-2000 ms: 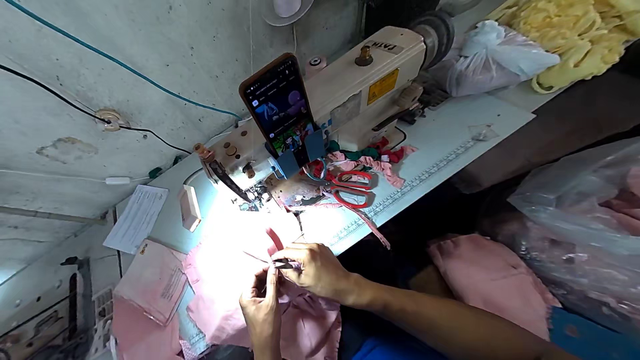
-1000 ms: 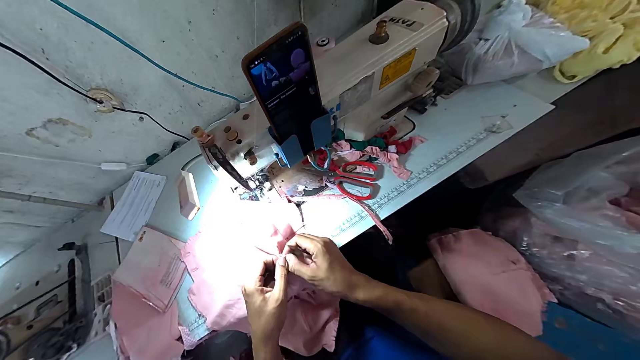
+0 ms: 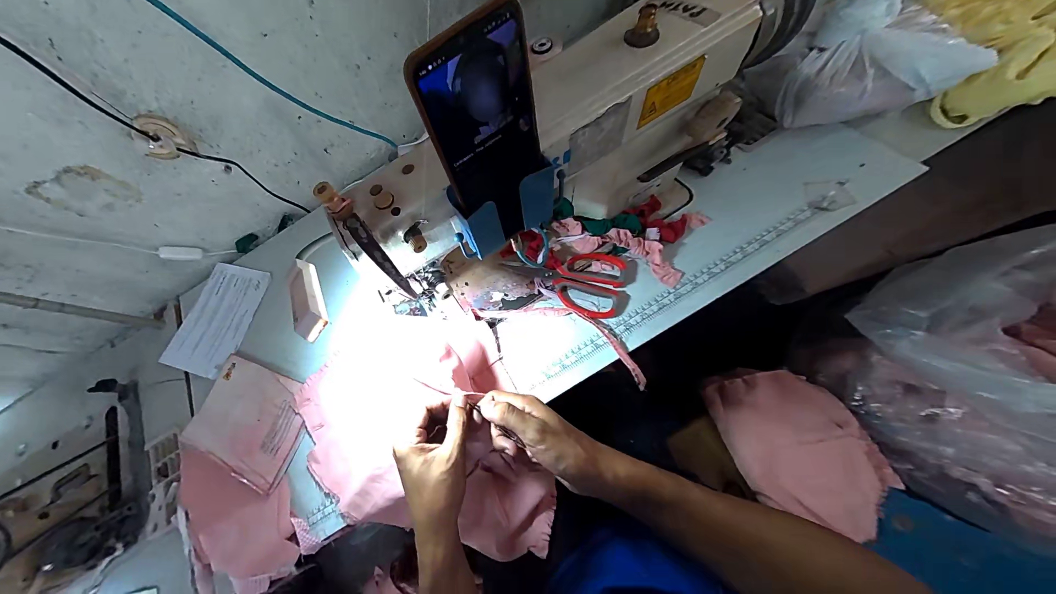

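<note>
Pink fabric [image 3: 363, 445] lies under the bright lamp and hangs over the table's front edge. My left hand [image 3: 437, 454] pinches it between thumb and fingertips. Beside it, my right hand [image 3: 532, 433] holds a small dark tool, too covered by the fingers to name, against the same piece of fabric. Both hands are just in front of the needle area of an industrial sewing machine [image 3: 610, 107]. Scissors with red handles [image 3: 590, 285] rest on the table to the right of the needle area.
A phone [image 3: 483, 107] stands in a blue holder on the machine. Fabric scraps [image 3: 635, 235] lie behind the scissors. At left are a sheet of paper [image 3: 216, 320], a small block [image 3: 308, 301] and stacked pink pieces [image 3: 243, 425]. Plastic bags [image 3: 973, 371] and more pink fabric [image 3: 796, 441] are at right.
Two seconds ago a dark tool showed between the fingertips of my right hand; now the fingers mostly cover it. The hands remain together at the fabric. The picture on the phone has changed.
</note>
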